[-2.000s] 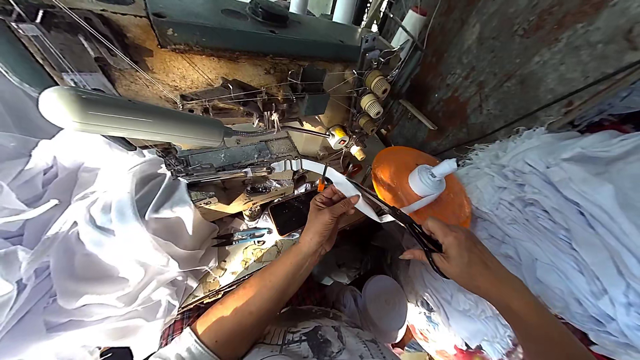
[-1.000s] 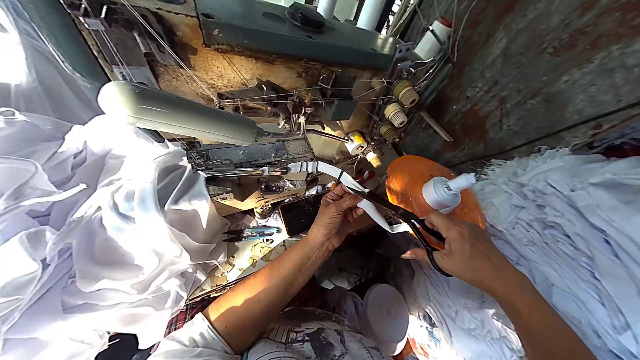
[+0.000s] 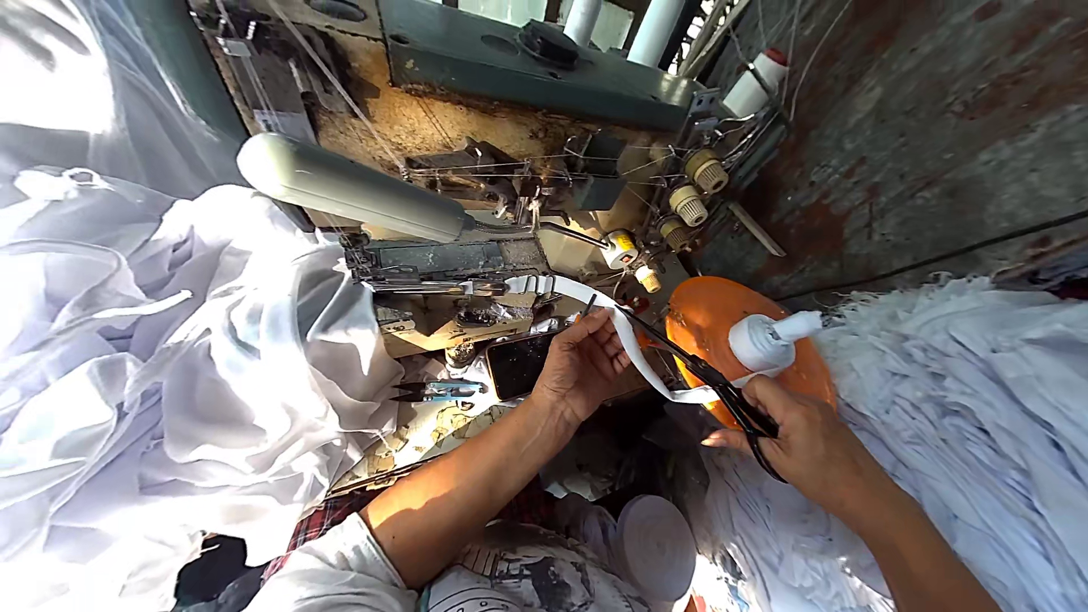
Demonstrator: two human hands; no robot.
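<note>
A white fabric tape [image 3: 633, 344] runs from the folder guide of an industrial sewing machine [image 3: 459, 255], curves down and reaches a white roll [image 3: 759, 342] on an orange disc [image 3: 710, 310]. My left hand [image 3: 586, 361] pinches the tape, or touches it, near the machine's edge; the fingers partly hide the contact. In my right hand [image 3: 803, 438] are black-handled scissors [image 3: 701, 370], their blades pointing up and left across the tape beside my left fingertips. Whether the blades touch the tape cannot be told.
White cloth is heaped on the left [image 3: 170, 365] and on the right [image 3: 977, 399]. A phone [image 3: 518, 364] and blue thread snips [image 3: 442, 390] lie left of my left hand. Tension knobs [image 3: 687, 204] and thread strands are above. A round white roll [image 3: 654, 546] is near my lap.
The tape now hangs in a wider curve between my left fingers and the orange disc. Both hands stay close to it, the scissors still in my right hand. The view has shifted.
</note>
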